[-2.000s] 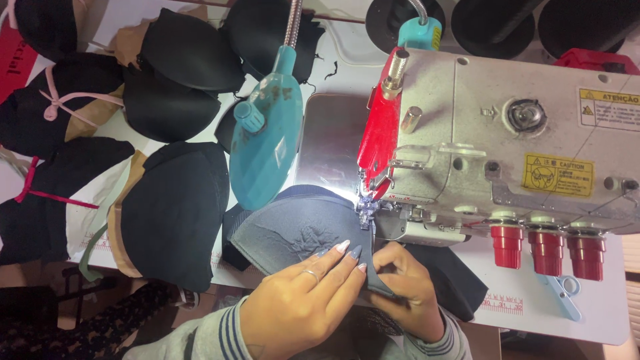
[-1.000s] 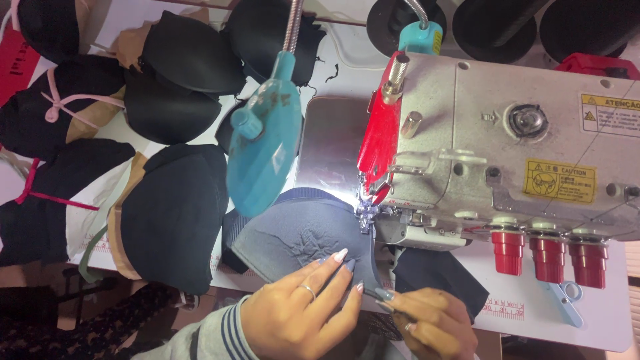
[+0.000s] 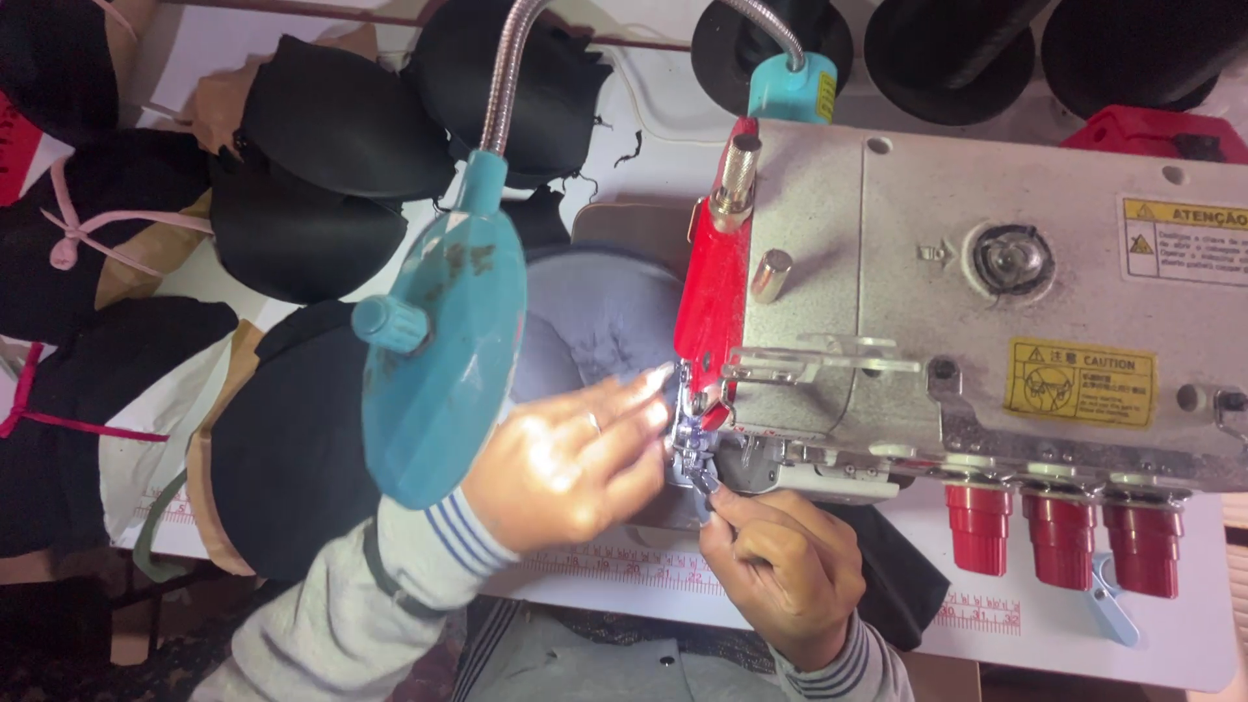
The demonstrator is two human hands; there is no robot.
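A grey moulded fabric cup (image 3: 609,302) lies left of the presser foot (image 3: 694,444) of an industrial sewing machine (image 3: 936,292). My left hand (image 3: 575,458), a ring on one finger, rests with its fingertips on the cup's near edge close to the foot. Just in front of the foot, my right hand (image 3: 785,565) pinches a narrow end of grey fabric (image 3: 704,483) between thumb and forefinger. A teal lamp head (image 3: 444,356) on a flexible metal neck hides part of the cup. Light falls on the needle area.
Several black fabric cups (image 3: 341,117) and pieces with pink ties (image 3: 73,229) lie at the left. Red knobs (image 3: 1060,536) project from the machine's front. Black fabric (image 3: 882,575) lies right of my right hand, light-blue thread snips (image 3: 1111,600) farther right. A printed ruler (image 3: 624,575) runs along the table edge.
The grey cup has moved away from me, beyond the presser foot, and turned. My left hand has followed it up beside the foot. My right hand has come in to the fabric end before the foot.
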